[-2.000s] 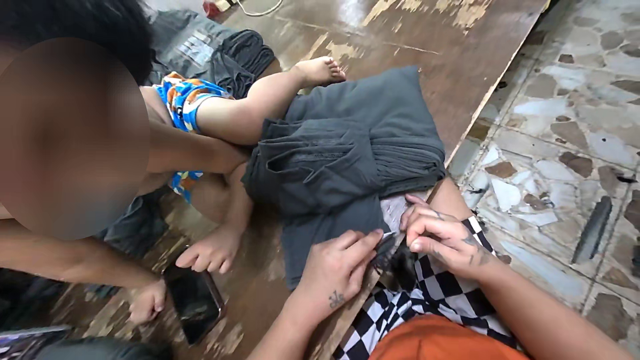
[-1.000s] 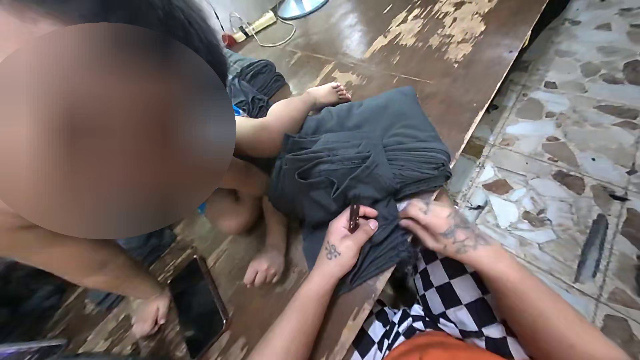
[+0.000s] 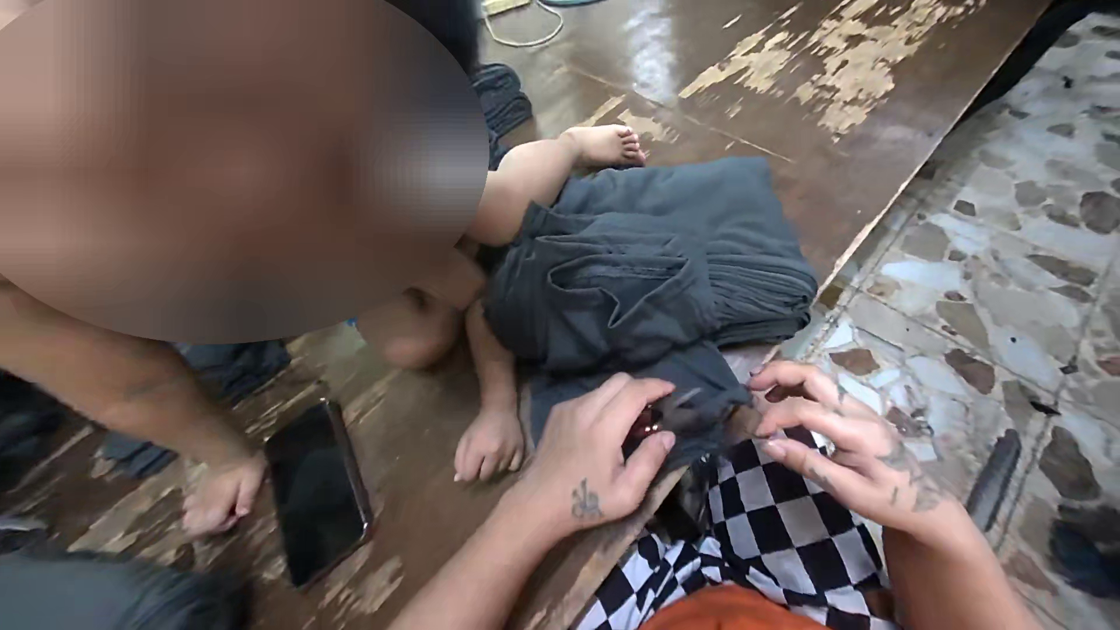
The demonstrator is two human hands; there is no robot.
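A pile of folded dark grey cloth garments [image 3: 647, 262] lies on the worn wooden board, one piece hanging toward my lap. My left hand [image 3: 604, 446] rests over that lower piece, its thumb and fingers around a small dark reddish-brown object [image 3: 646, 424], mostly hidden and too blurred to name. At the right edge of the same cloth is my right hand [image 3: 831, 437], fingers spread and curled; whether the fingertips touch the fabric is unclear. Black-and-white checkered cloth [image 3: 787, 507] covers my lap below both hands.
Another person [image 3: 490, 442] sits close on the left, a foot beside the pile and hands on the board. A smartphone [image 3: 319, 494] lies between that person's hands. The board's edge [image 3: 862, 241] runs diagonally, with stone-patterned floor [image 3: 980, 306] at the right. More dark cloth [image 3: 114, 586] is at lower left.
The small dark object stood upright in my left fingers one second ago; now it sits lower within that hand. My right hand's fingers have spread. The other person's head has come nearer since two seconds ago.
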